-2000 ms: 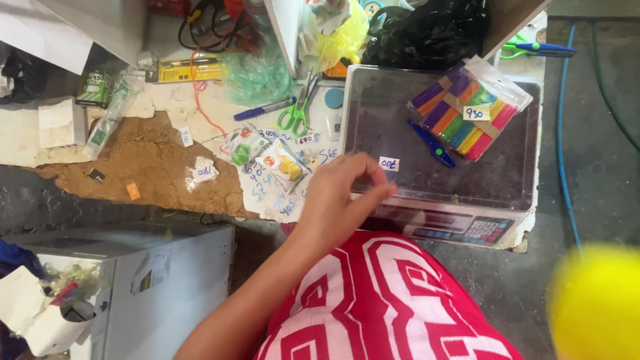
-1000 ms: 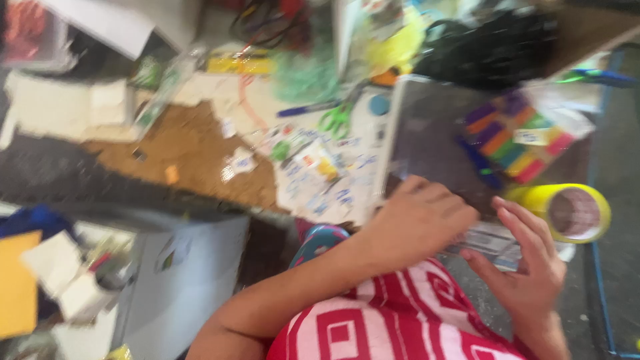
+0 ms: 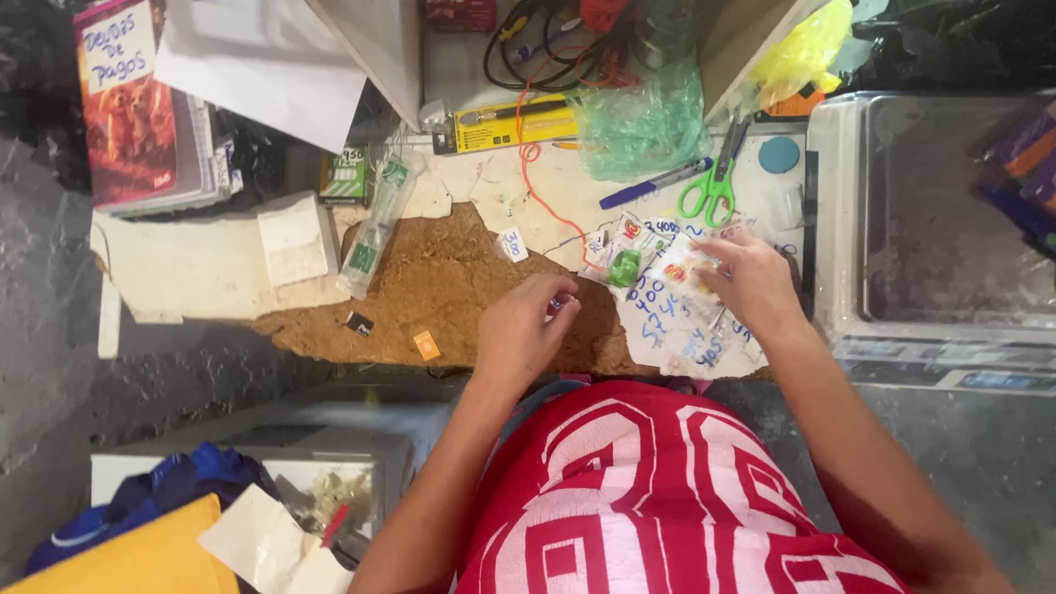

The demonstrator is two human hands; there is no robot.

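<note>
My left hand (image 3: 525, 326) hovers over the brown, worn part of the tabletop, its fingers curled with a small bit of something pale at the fingertips that I cannot identify. My right hand (image 3: 747, 276) has its fingertips on a small printed plastic packet (image 3: 683, 266), above paper covered in blue handwritten numbers (image 3: 656, 326). A crumpled green wrapper (image 3: 624, 268) lies between the hands. Green-handled scissors (image 3: 711, 194) and a blue marker (image 3: 656, 182) rest just beyond. A small price tag (image 3: 513, 244) lies beyond my left hand.
A weighing scale (image 3: 949, 214) stands on the right. Notebooks (image 3: 136, 148), a green chalk box (image 3: 344, 177), a white box (image 3: 295, 239) and a plastic-wrapped tube (image 3: 375, 227) are at the left. Green plastic (image 3: 643, 124) and a yellow tool package (image 3: 516, 124) lie at the back.
Both hands have moved left from the scale to the table. The yellow tape roll, near my right hand one second ago, is out of view. The view has shifted left.
</note>
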